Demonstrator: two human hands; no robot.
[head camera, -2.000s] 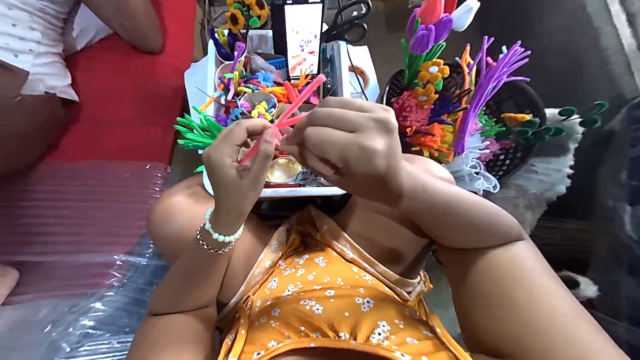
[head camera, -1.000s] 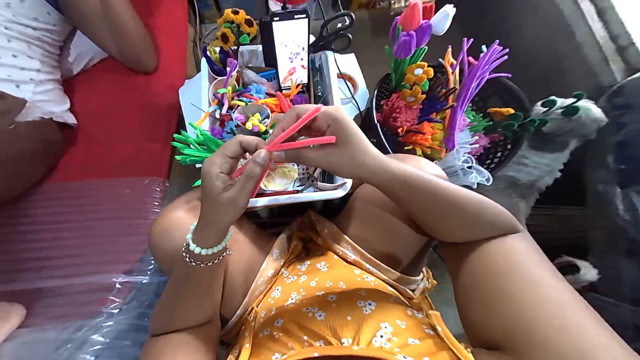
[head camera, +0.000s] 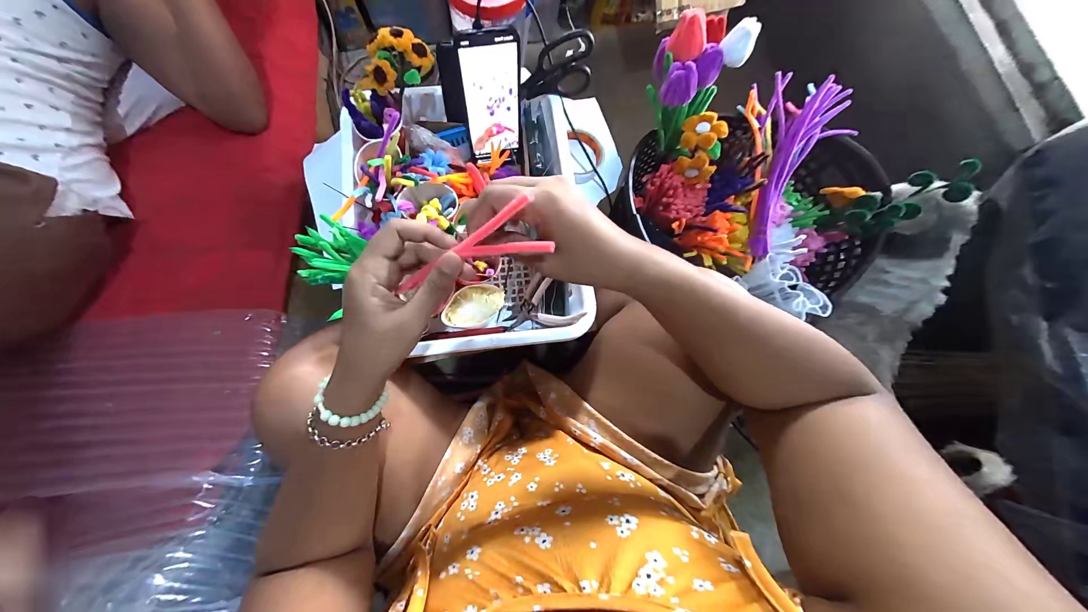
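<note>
Pink pipe cleaners (head camera: 510, 249) cross each other above a white plastic tray, their ends fanned out. My left hand (head camera: 395, 285), with a bead bracelet at the wrist, pinches them between thumb and fingers near the crossing. My right hand (head camera: 552, 225) is just beside them with bent fingers, around the upper strands; its fingertips are partly hidden, so its hold is unclear. Below, in the white tray (head camera: 510, 342), lie a small shell-like dish (head camera: 473, 306) with a pale yellowish inside and a pair of pliers (head camera: 544, 317). Cups of colourful pipe-cleaner pieces stand farther back.
A phone (head camera: 490, 93) stands upright behind the tray, near black-handled scissors (head camera: 561, 64). At right, a black basket (head camera: 841, 263) holds pipe-cleaner flowers. Green stems (head camera: 327, 255) stick out at the tray's left. Another person (head camera: 195, 59) is on the red mat at left. A white furry animal (head camera: 901, 272) lies right.
The pink strands have turned in my hands since two seconds ago and fan out toward the right. My right hand has moved from over the crossing to behind the strands.
</note>
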